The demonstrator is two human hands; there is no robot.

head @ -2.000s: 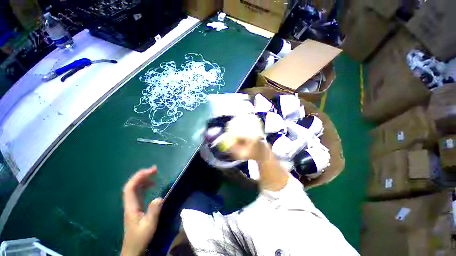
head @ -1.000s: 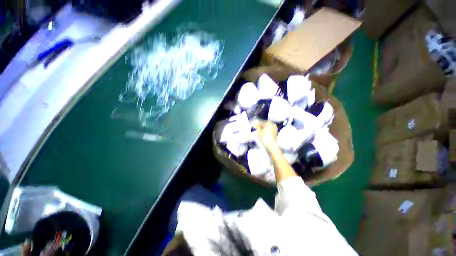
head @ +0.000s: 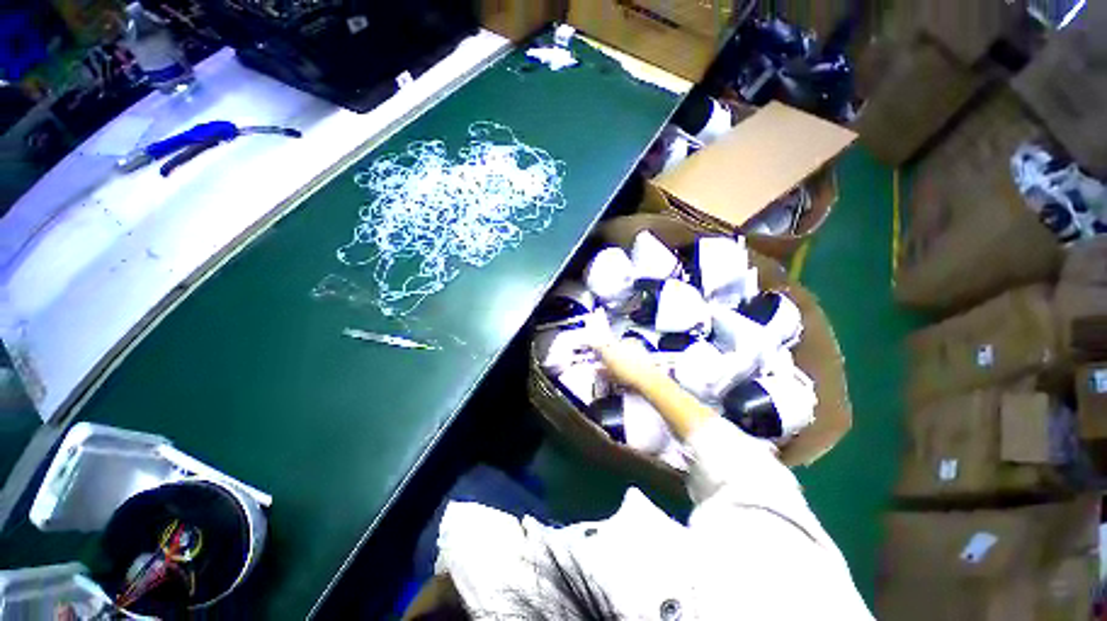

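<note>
My right hand (head: 611, 348) reaches into the brown carton (head: 832, 400) full of white-and-black camera housings. Its fingers are at a white housing (head: 573, 351) on the carton's left side; whether they grip it is unclear. An open camera housing (head: 249, 534) stands on the green bench at lower left, with a flat white bracket (head: 103, 467) and red, yellow and black wires (head: 180, 543) in its dark interior. Part of another white housing (head: 43, 592) shows at the bottom left edge. My left hand is not clearly in view.
A tangled heap of thin white rings (head: 455, 206) and a slim pale tool (head: 391, 340) lie on the green bench (head: 279, 376). Blue-handled pliers (head: 194, 143) lie on the white board. Another carton (head: 759, 164) stands behind the full one. Stacked cartons (head: 971, 352) stand at right.
My right hand, earlier at a housing by the bench edge, is now in the carton, further left than one second ago. My left hand has left the bench front. The wired housing came into view at lower left.
</note>
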